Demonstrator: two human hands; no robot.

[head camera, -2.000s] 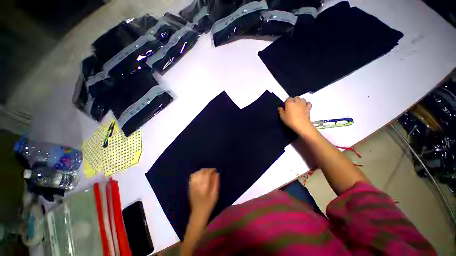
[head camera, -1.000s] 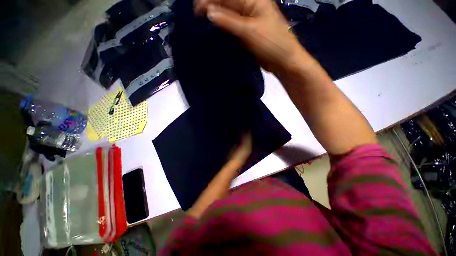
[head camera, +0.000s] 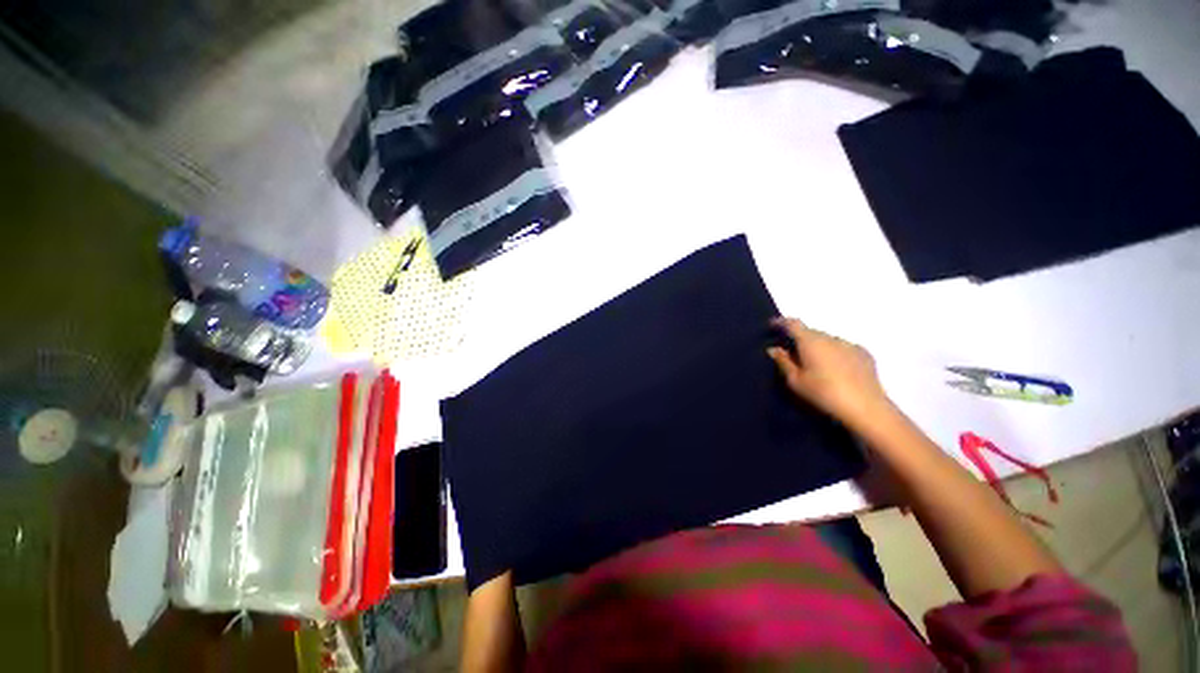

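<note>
A black garment (head camera: 645, 408) lies flat as a folded rectangle on the white table in front of me. My right hand (head camera: 829, 375) holds its right edge, with fingers bent at the cloth. My left hand is hidden under or behind the garment's lower left corner; only the forearm shows. Thread snips (head camera: 1011, 384) with a blue and green handle lie on the table, right of my right hand.
A garment stack (head camera: 1026, 171) lies at the far right. Packed garments (head camera: 494, 204) are heaped along the far side. Yellow sheets (head camera: 408, 316), water bottles (head camera: 244, 276), empty bags (head camera: 263, 493) and a smartphone (head camera: 420, 510) are at left. A red cord (head camera: 1000, 460) is at the right edge.
The garment has gone from a wider notched shape, through being lifted and folded over, to a smaller flat rectangle. My right hand has come down from the far side to its right edge.
</note>
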